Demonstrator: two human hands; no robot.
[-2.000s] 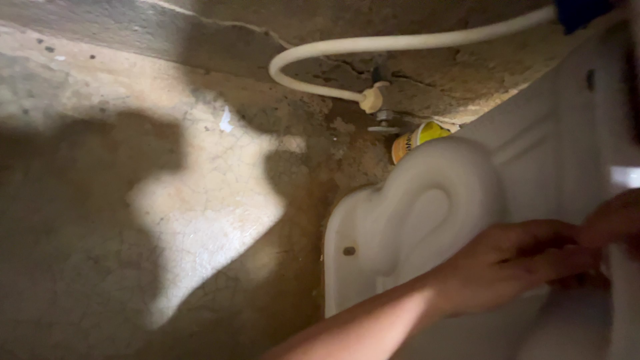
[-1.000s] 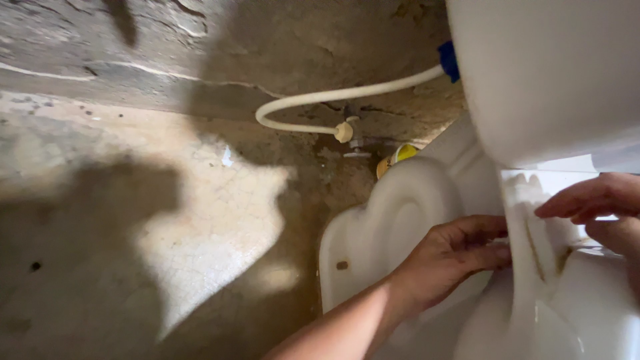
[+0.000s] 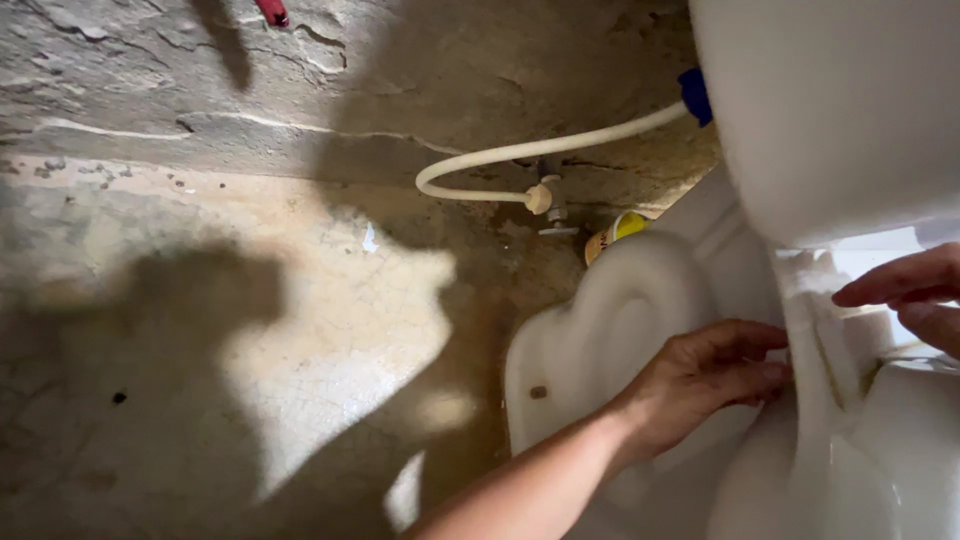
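Note:
My left hand (image 3: 705, 375) reaches from the bottom middle to the underside of the rim of a white ceramic toilet bowl (image 3: 810, 420). Its thumb and fingertips meet the rim's outer edge, where a small thing could be hidden between them. My right hand (image 3: 915, 292), cut off by the right edge of the view, hovers above the back of the bowl beside the tank (image 3: 832, 112). Its index finger and thumb are apart, with nothing seen between them. The molded ceramic base (image 3: 637, 315) lies beyond my left hand, with a small brown hole near its edge.
A white flexible water hose (image 3: 555, 142) curves from a blue plastic nut (image 3: 696, 97) under the tank to a shutoff valve (image 3: 555, 217) at the rough wall. A yellow and orange container (image 3: 611, 236) stands behind the base. A red object (image 3: 274, 11) is at the top; shadows cross the stained concrete floor (image 3: 337, 337).
My right hand has moved away from my left hand at the rim and is now over the back of the bowl. The view has shifted, showing more of the tank.

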